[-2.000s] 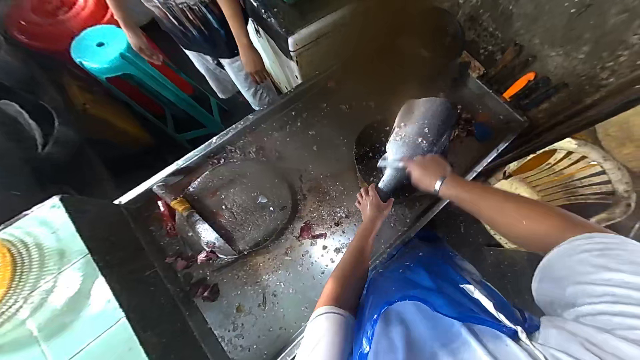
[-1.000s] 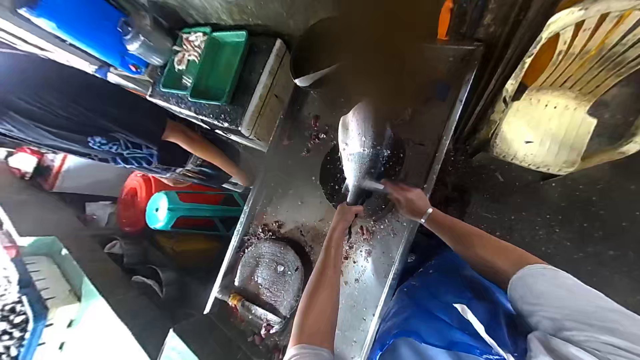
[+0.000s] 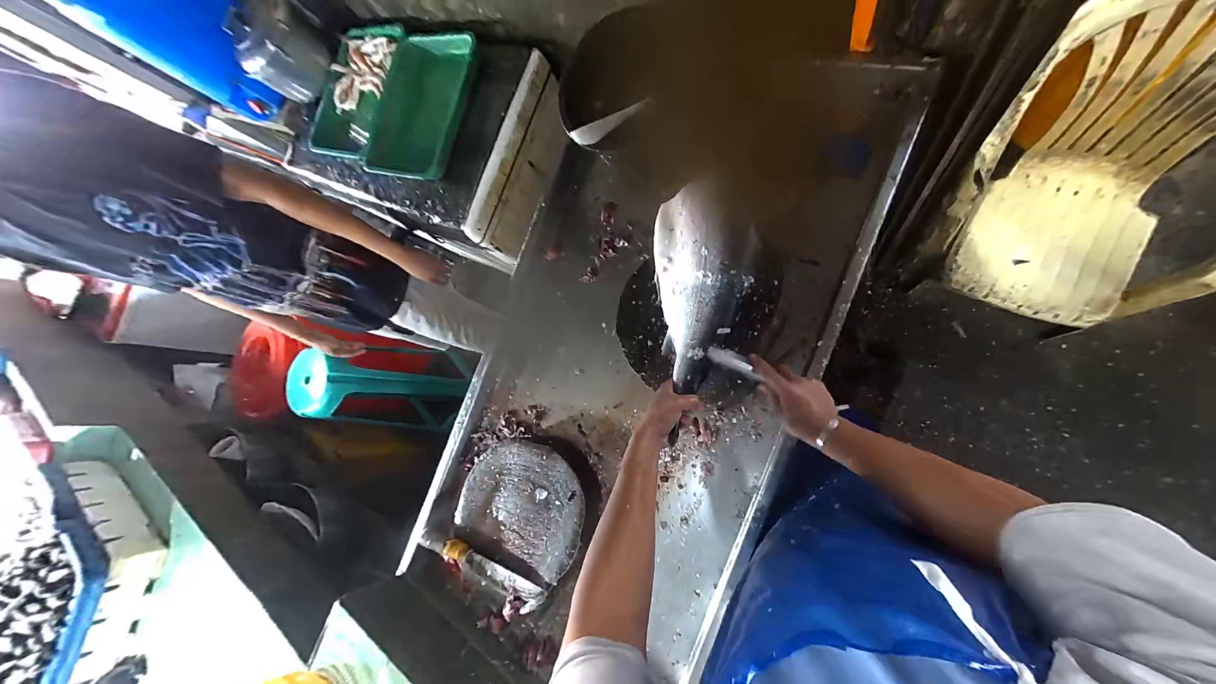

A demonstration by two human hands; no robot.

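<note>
A large silvery fish (image 3: pixel 698 271) lies over a dark round board (image 3: pixel 641 318) on the metal table; a brown blur hides its upper end. My left hand (image 3: pixel 670 413) grips the fish by its narrow tail. In my right hand (image 3: pixel 798 399) is a pale, flat hand tool (image 3: pixel 733 362), its far end against the fish near the tail. What kind of tool it is I cannot tell. Below to the left, a cleaver (image 3: pixel 503 577) with a yellow band at its handle rests on the edge of a round chopping block (image 3: pixel 522 503).
Red scraps (image 3: pixel 608 242) and scales litter the metal table (image 3: pixel 698 541). Green trays (image 3: pixel 423 104) stand on a cabinet at upper left. A person in a dark shirt (image 3: pixel 171 209) stands across the table, near a teal stool (image 3: pixel 328 382). A plastic chair (image 3: pixel 1054 237) is at right.
The view has turned strongly. My left hand stays on the tail; my right hand, blurred two seconds ago, keeps the tool by the tail end.
</note>
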